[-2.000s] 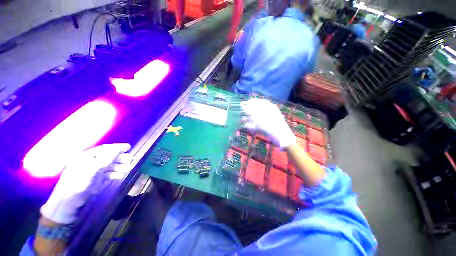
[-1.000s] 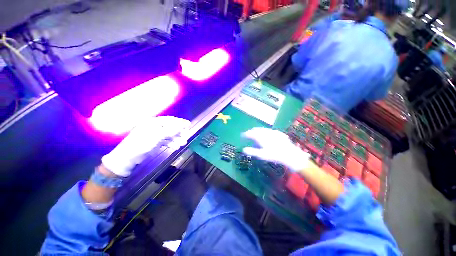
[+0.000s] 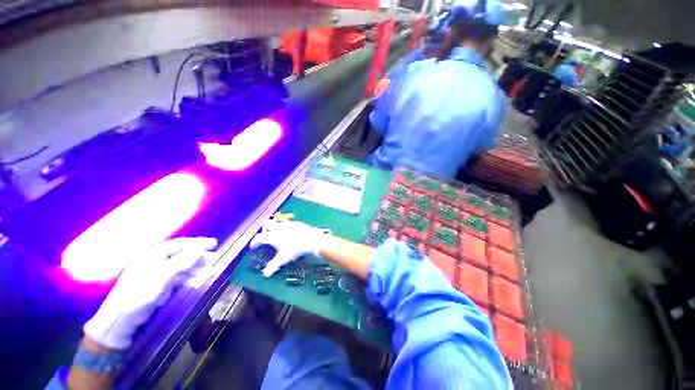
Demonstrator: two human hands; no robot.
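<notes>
Small circuit boards [image 3: 324,279] lie near the front edge of the green mat [image 3: 347,225]. My right hand [image 3: 289,242], in a white glove, is over the leftmost board, its fingers apart at the board; whether it grips it I cannot tell. My left hand [image 3: 152,282], gloved with a blue strap at the wrist, is over the near conveyor rail, fingers together; its palm side is hidden. The blister tray [image 3: 472,251] at the right holds green boards in its far and left pockets and plain red pads in others.
A pale fixture plate [image 3: 328,195] lies at the mat's far end. Lamps glow violet over the conveyor [image 3: 328,99] at left. A person in a blue smock [image 3: 442,110] is beyond the mat. Stacked red trays [image 3: 507,164] stand behind the blister tray.
My right hand has moved from the blister tray left across the mat to the leftmost board. My left hand stays by the rail. The camera view has shifted.
</notes>
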